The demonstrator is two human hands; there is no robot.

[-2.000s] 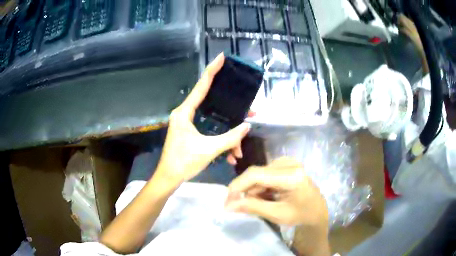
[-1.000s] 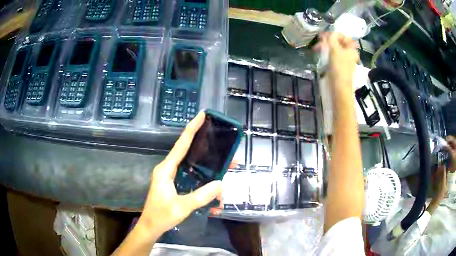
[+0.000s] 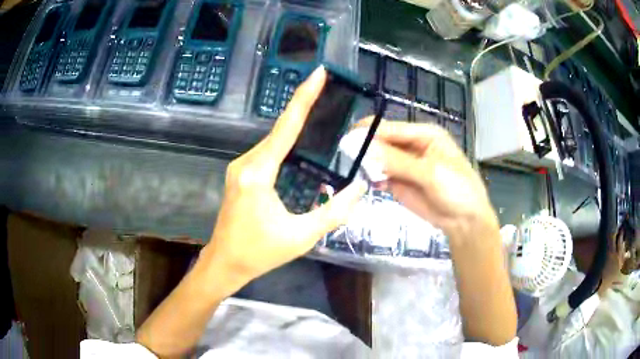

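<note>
My left hand [image 3: 263,189] holds a teal keypad phone [image 3: 323,126] by its sides, dark screen facing up, above the front of the trays. A screen lens with a black border [image 3: 361,144] is at the phone's right side, tilted over the screen's edge. My right hand [image 3: 428,172] has its fingertips at the lens with a small white piece, likely a wiping cloth [image 3: 365,153]. Whether the lens touches the phone cannot be told. The lens tray [image 3: 449,109] lies behind both hands.
A phone tray [image 3: 242,77] with several phones is at the upper left. A white box fixture [image 3: 502,116], black hose [image 3: 600,182] and desk fan [image 3: 540,252] stand right. A dispenser bottle [image 3: 449,19] is at the far side. Cartons are below; a person's sleeve [image 3: 603,322] shows lower right.
My right hand has come back from the bottle area to the phone, with a white piece at its fingertips. A lens now shows beside the phone's screen. The view has shifted.
</note>
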